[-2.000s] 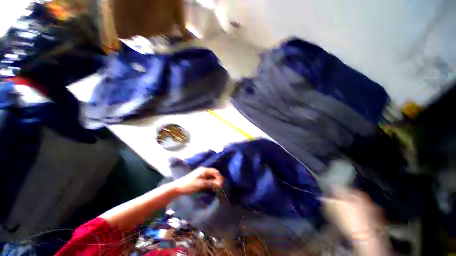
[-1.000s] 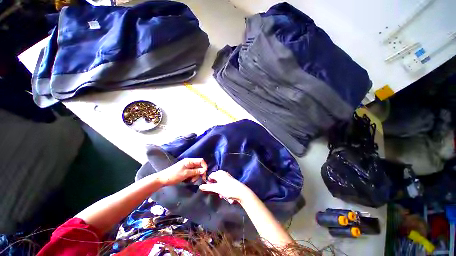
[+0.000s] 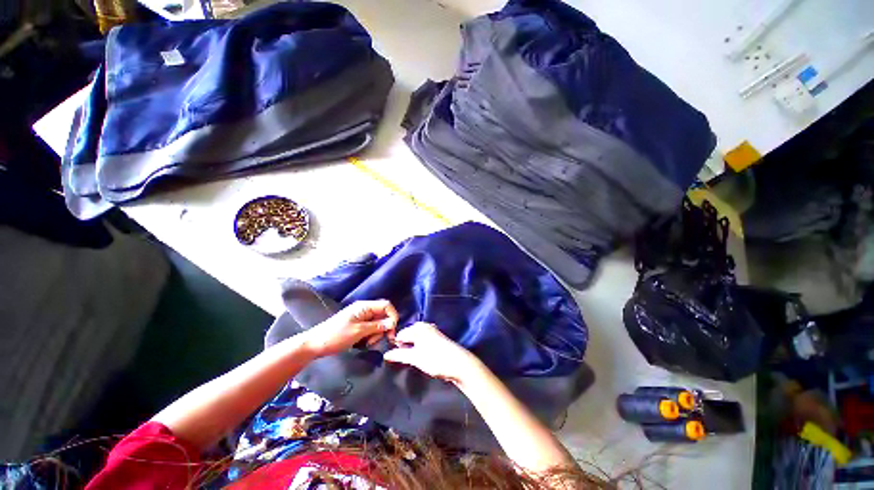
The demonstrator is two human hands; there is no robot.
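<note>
A grey jacket with shiny navy lining (image 3: pixel 479 287) lies in front of me, partly on the table and partly on my lap. My left hand (image 3: pixel 356 325) pinches the jacket's grey edge with its fingertips. My right hand (image 3: pixel 428 352) is close beside it, its fingertips at the same spot. A needle or button between the fingertips is too small to tell. A light thread line runs over the lining. A round dish of brown-gold buttons (image 3: pixel 261 218) stands beyond my left hand, its pale bottom partly showing.
Folded jackets (image 3: pixel 230 91) lie at the back left, with a white label on top. A taller jacket pile (image 3: pixel 546 144) stands at the back right. A yellow tape measure (image 3: pixel 398 187) lies between them. A black plastic bag (image 3: pixel 695 321) and dark thread spools (image 3: pixel 655 407) are at the right.
Two seconds ago my right hand was far out to the right; by one second ago it had come back to my left hand at the jacket edge. Since then both hands have hardly moved.
</note>
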